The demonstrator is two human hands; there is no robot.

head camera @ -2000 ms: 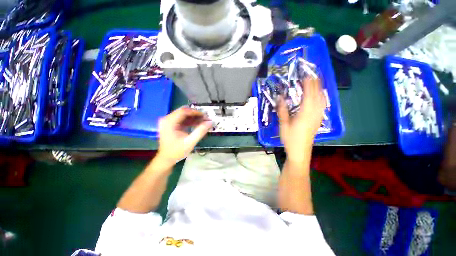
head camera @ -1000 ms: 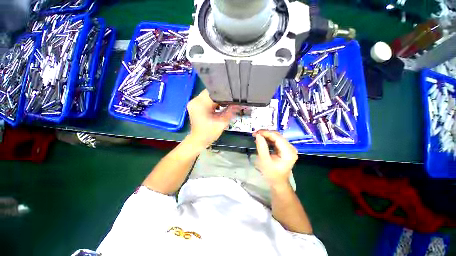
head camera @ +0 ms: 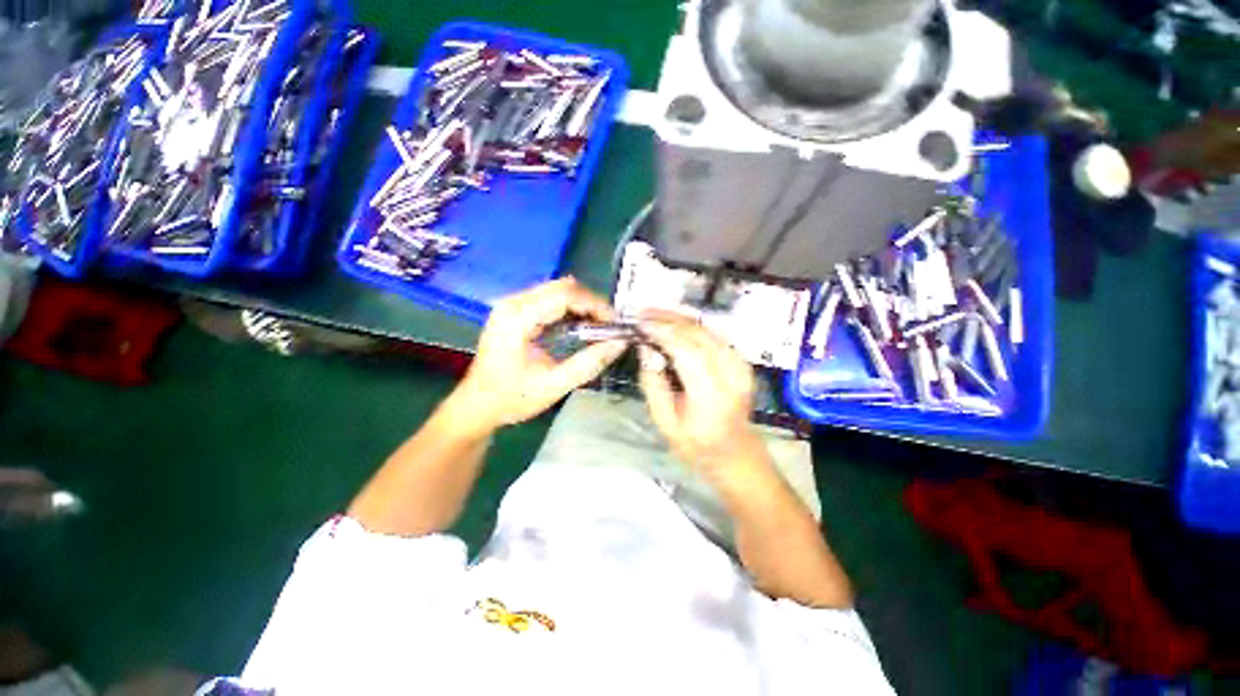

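Note:
My left hand (head camera: 524,356) and my right hand (head camera: 700,384) meet in front of the base plate (head camera: 775,324), at the bench edge. A slim silver metal pin (head camera: 598,331) lies between them, held in the left fingers, with the right fingertips touching its right end. Fingers partly hide it, and whether there is more than one is unclear. The small fixture (head camera: 713,279) shows under the grey press cylinder (head camera: 762,204), with no hand at it. The left parts tray (head camera: 510,258) holds many pins and shows bare blue bottom. The right parts tray (head camera: 1036,299) holds many pins, partly behind the press.
Stacked blue trays (head camera: 234,204) heaped with pins stand at far left. Another blue tray (head camera: 1208,469) is cut off at the right edge. A white cap (head camera: 1101,171) lies right of the press. Red openwork shapes (head camera: 1054,571) are below the bench. The green bench edge runs before me.
The view has shifted, moving the press rightward in the picture. My right hand has left the right tray and come to my left hand. My left hand has moved back from under the press.

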